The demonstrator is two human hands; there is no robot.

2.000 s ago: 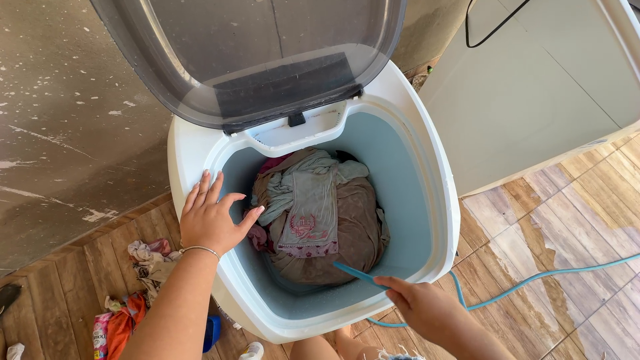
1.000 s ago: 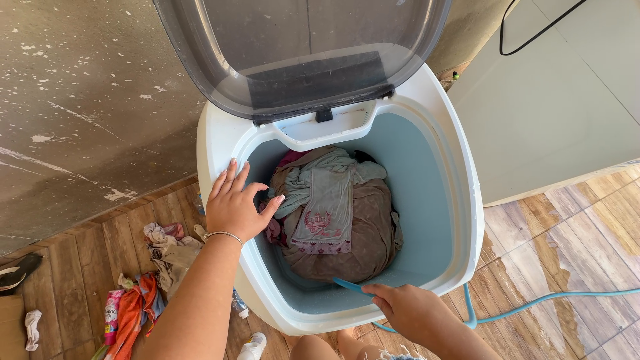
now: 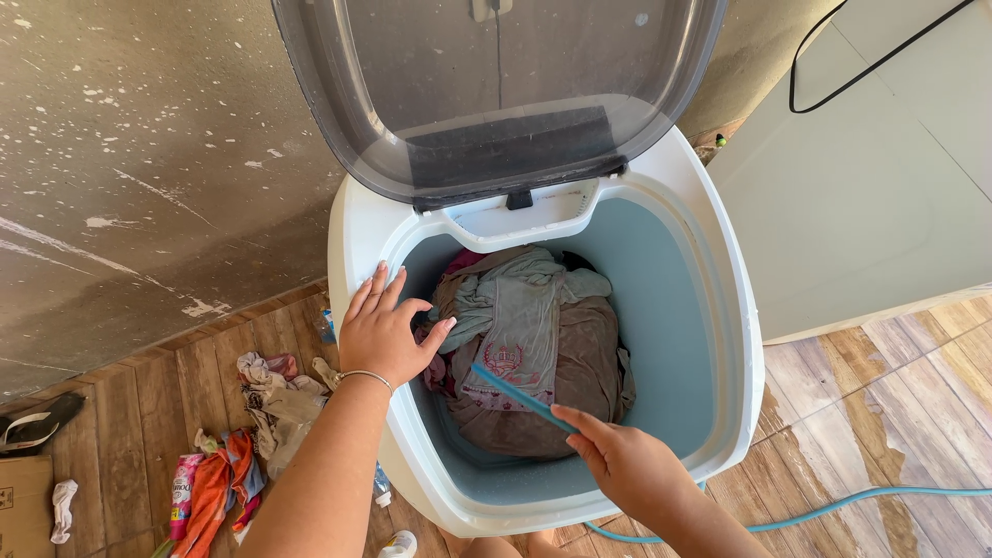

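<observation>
A white top-loading washing machine [image 3: 732, 310] has its smoky see-through lid [image 3: 511, 54] raised. Inside the light blue tub lies a heap of wet-looking laundry, a brown cloth [image 3: 589, 349] with a grey-green towel [image 3: 515, 325] bearing a pink crown design on top. My left hand [image 3: 391, 333], with a bracelet at the wrist, rests on the tub's left rim, fingers spread, holding nothing. My right hand [image 3: 620, 457] grips a blue hose [image 3: 523, 397] over the near side of the tub, its end pointing at the towel. Whether water flows from it, I cannot tell.
The hose [image 3: 837, 504] trails over the wood-look tiled floor at right. A grey-white panel [image 3: 868, 194] stands beyond. At left lie scattered clothes [image 3: 287, 403], a pink bottle [image 3: 184, 496], a flip-flop [image 3: 39, 426] and a cardboard box [image 3: 27, 504]. A stained wall [image 3: 155, 155] rises behind.
My left hand stays on the rim. My right hand has kept hold of the hose, whose end now reaches farther in over the towel than one second ago. The view has shifted.
</observation>
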